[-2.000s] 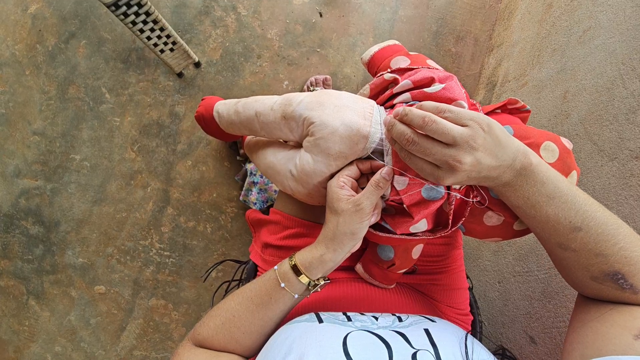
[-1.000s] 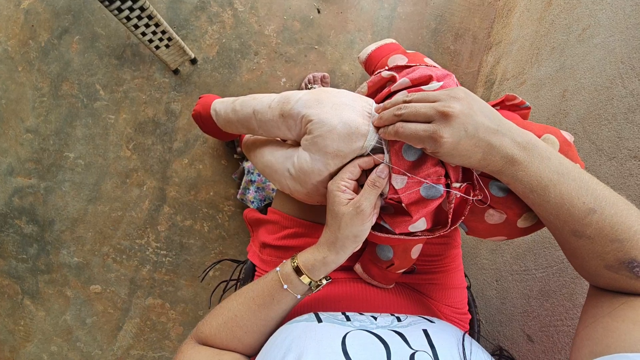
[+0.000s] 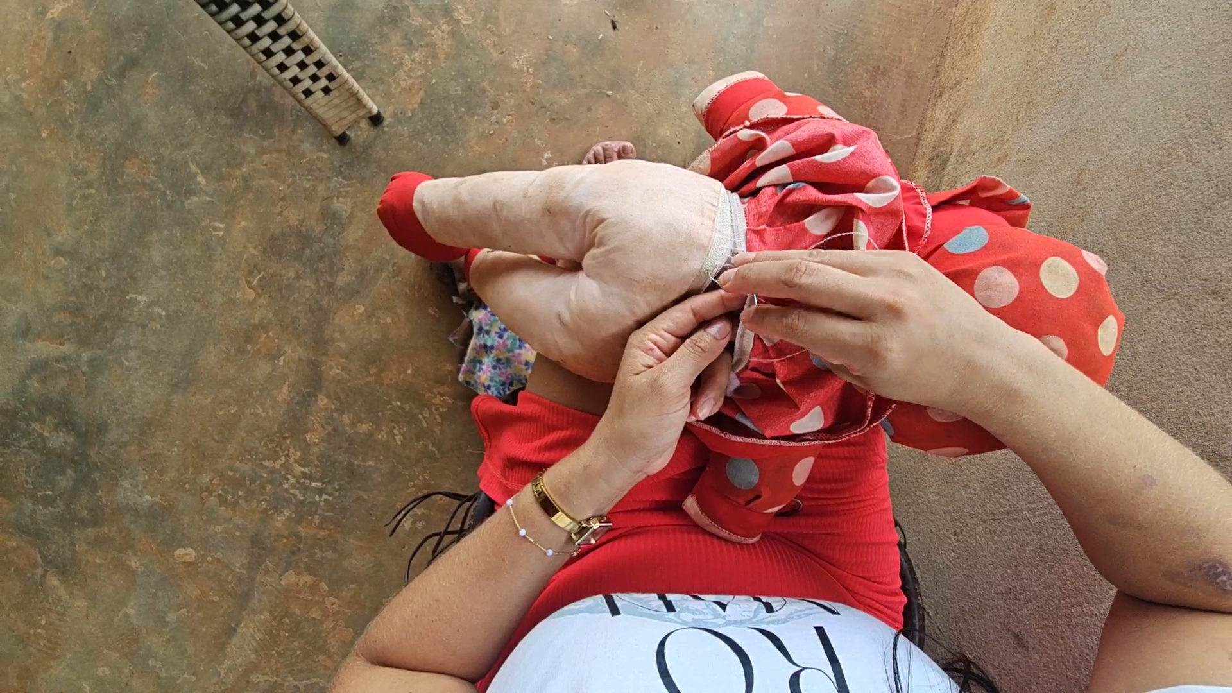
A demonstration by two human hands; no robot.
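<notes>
A stuffed cloth doll body (image 3: 616,231) with beige legs and red feet lies across my lap. Its red polka-dot dress (image 3: 818,173) is bunched to the right, and a whitish gathered band (image 3: 724,236) runs around the waist between them. My left hand (image 3: 674,375) pinches the fabric at the lower end of this band. Close by on its right, my right hand (image 3: 857,308) has its thumb and fingertips together at the band, with fine white thread around them. A thin bright sliver, perhaps a needle, shows near those fingertips, but its grip is hard to make out.
A woven chair or stool part (image 3: 298,72) stands on the concrete floor (image 3: 192,385) at upper left. A rough wall or ledge surface (image 3: 1136,125) lies to the right. Flower-print cloth (image 3: 496,354) hangs beside my lap, and toes (image 3: 608,152) show beyond the doll.
My right hand has moved down along the waist band, closer to my left hand. My left hand stays at the lower end of the band.
</notes>
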